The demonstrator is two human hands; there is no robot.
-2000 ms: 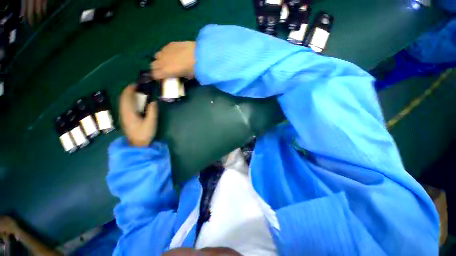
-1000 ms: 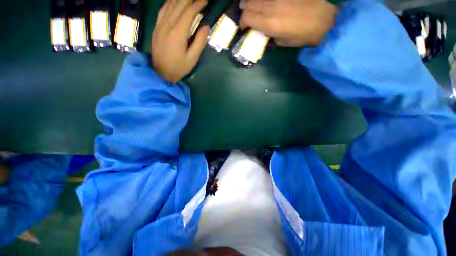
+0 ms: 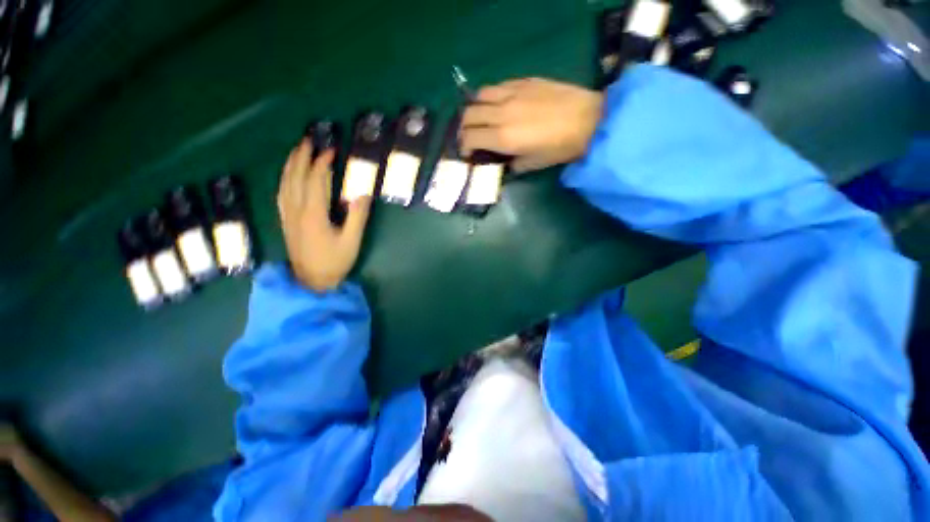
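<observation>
Black oblong units with bright white rectangles (image 3: 405,175) lie side by side on the green surface. My left hand (image 3: 321,224) is around the leftmost unit (image 3: 324,133) of this row, fingers and thumb on either side and partly hiding it. My right hand (image 3: 540,122) lies over the black upper parts of the two rightmost units (image 3: 484,185). A thin tool with a shiny tip (image 3: 460,76) sticks out past its fingers; most of the tool is hidden.
Several more units (image 3: 194,250) stand in a slanted row at the left. A loose heap of units (image 3: 648,20) is at the upper right, with a whitish shiny strip (image 3: 892,36) beyond it. Another person's arm (image 3: 51,479) shows at the lower left edge.
The view has tilted and shifted. More units now show as a spaced row between my hands. My left hand is at the row's left end, my right hand at its right end.
</observation>
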